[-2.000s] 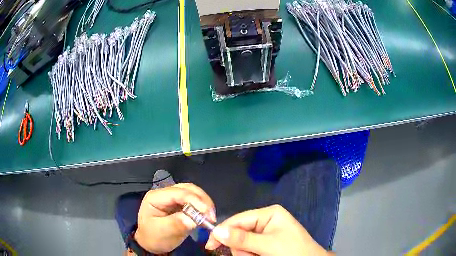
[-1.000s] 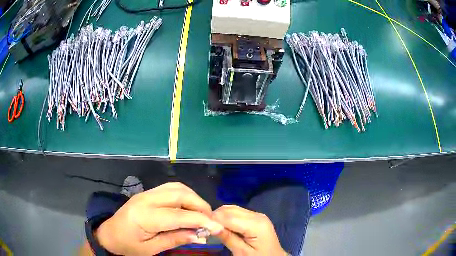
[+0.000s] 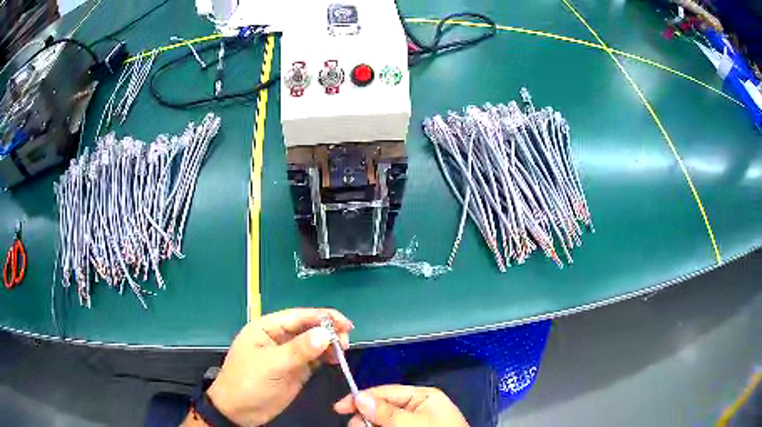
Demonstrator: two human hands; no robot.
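Note:
My left hand (image 3: 271,363) is at the bench's front edge, its thumb and fingers pinching a clear modular plug (image 3: 327,324) at the end of a short grey cable (image 3: 345,367). My right hand (image 3: 405,406), cut off by the lower edge, grips the same cable lower down. The cable slants between the hands, plug end up. The crimping machine (image 3: 347,108) stands just beyond them, with its clear guard (image 3: 353,229) facing me. Nothing can be seen in its mouth.
The left cable pile (image 3: 125,208) and right cable pile (image 3: 510,183) flank the machine. Orange-handled snips (image 3: 15,260) lie far left. Crumpled clear film (image 3: 418,267) lies under the crimping head. A black cord (image 3: 455,33) loops behind. A dark metal box (image 3: 50,125) stands upper left.
The view has tilted up, showing more of the machine. My hands have moved from over my lap to near the bench edge and are farther apart, with the cable now visible between them.

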